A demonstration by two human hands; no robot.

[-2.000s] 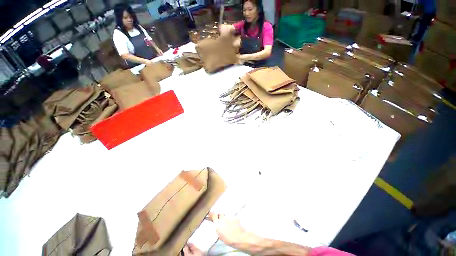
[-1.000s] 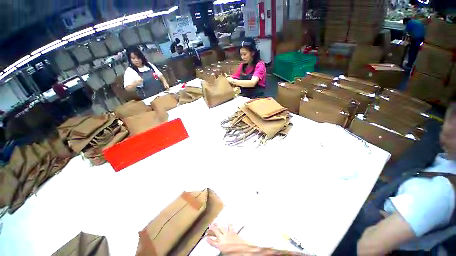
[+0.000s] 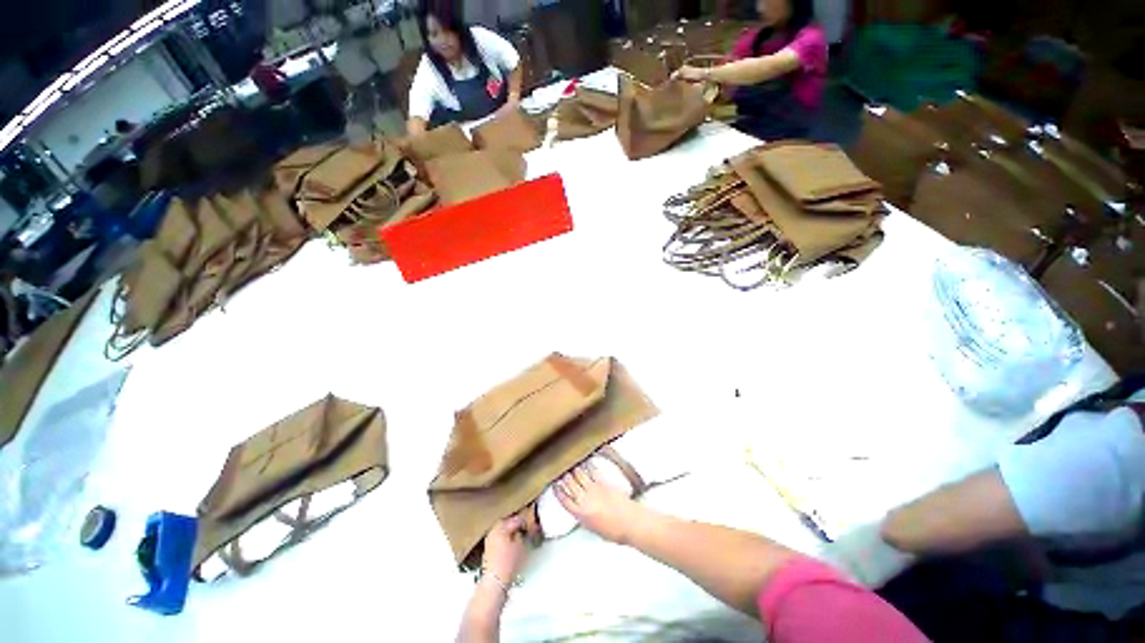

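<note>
A brown tote bag lies flattened on the white table in front of me, its opening edge and thin handles towards me. My left hand is at the tote's lower edge, its fingers curled at a handle's base. My right hand lies flat with its fingers apart, inside the handle loop just below the tote's edge. It appears to hold nothing. A second brown tote lies to the left, its handles towards me.
A blue tape dispenser and dark tape roll are at left. A red box and brown tote piles stand beyond. Clear plastic and an air gun-like tool lie right. Another person's arm reaches in at right.
The view has swung left and down. My left hand, out of view one second ago, is at the tote's edge. The person at right now has an arm over the table.
</note>
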